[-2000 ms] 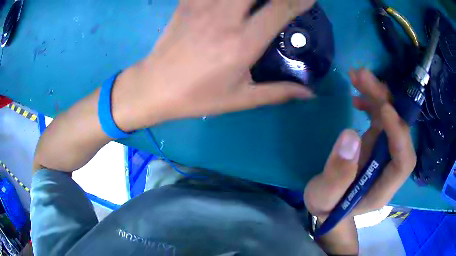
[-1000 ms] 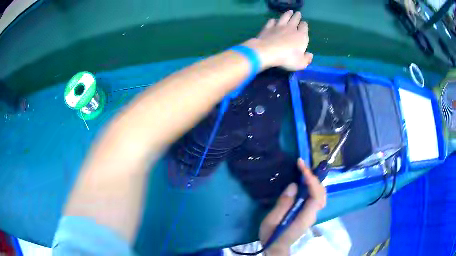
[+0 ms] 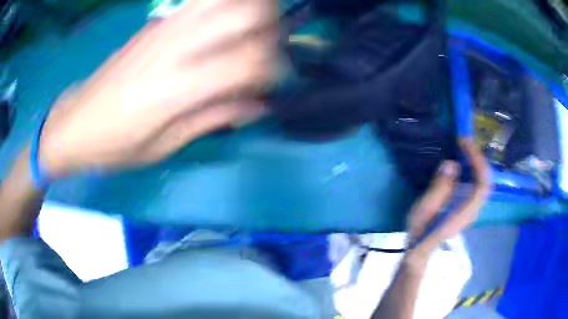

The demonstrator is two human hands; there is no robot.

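The view is strongly blurred. My left hand point(image 3: 180, 81) is large at the upper left, its fingertips at the edge of a dark curved part point(image 3: 330, 112). It seems to hold this part above the bench. A green and yellowish patch shows inside it. My right hand point(image 3: 458, 205) is at the right, closed round the dark blue grip of the soldering iron point(image 3: 441, 218). The iron's tip cannot be made out clearly. Black discs point(image 3: 414, 134) lie between the dark part and the blue tray.
The blue tray point(image 3: 462, 93) stands at the right, with a yellow sponge point(image 3: 489, 134) in it. The teal bench mat point(image 3: 268, 180) runs across the middle. A white and green thing point(image 3: 167, 6) is cut off at the top edge. My lap and a white surface are below.
My left hand has come back from the rear of the bench, now with the dark curved part at its fingers. My right hand still holds the iron. The view has shifted.
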